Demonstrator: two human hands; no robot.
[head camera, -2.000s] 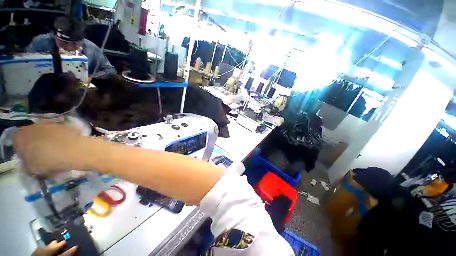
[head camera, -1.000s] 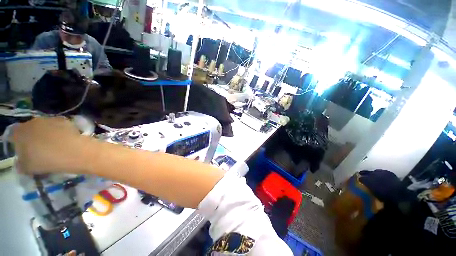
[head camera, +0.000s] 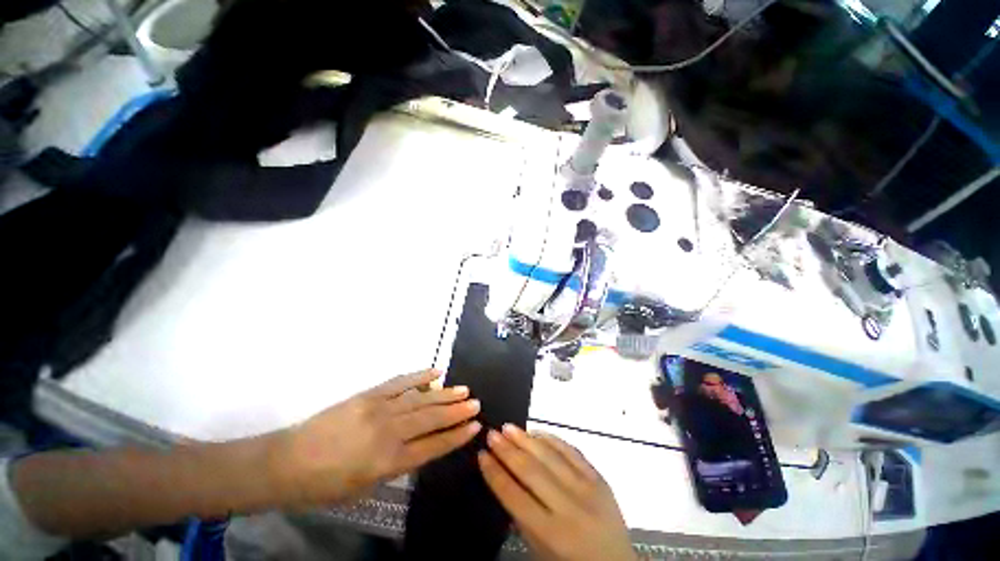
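A black fabric strip (head camera: 489, 378) lies on the machine bed, its far end beside the presser foot (head camera: 518, 325) and its near end hanging over the table's front edge. My left hand (head camera: 378, 435) lies flat with its fingertips on the strip's left side. My right hand (head camera: 559, 493) rests its fingertips on the strip's right side, close to the left fingertips. Neither hand is closed around the strip. The white sewing machine head (head camera: 647, 230) with a blue stripe stands beyond it. The needle tip is too small to make out.
A smartphone (head camera: 726, 433) with a lit screen lies right of the strip, in front of the machine arm. A heap of black pieces (head camera: 263, 121) covers the back left. A grey post (head camera: 598, 134) rises from the machine head. The control panel (head camera: 932, 411) is at the right.
The view has swung down and to the left onto the machine bed. The arm that was raised across the machine head is down, and both hands now rest on the black strip.
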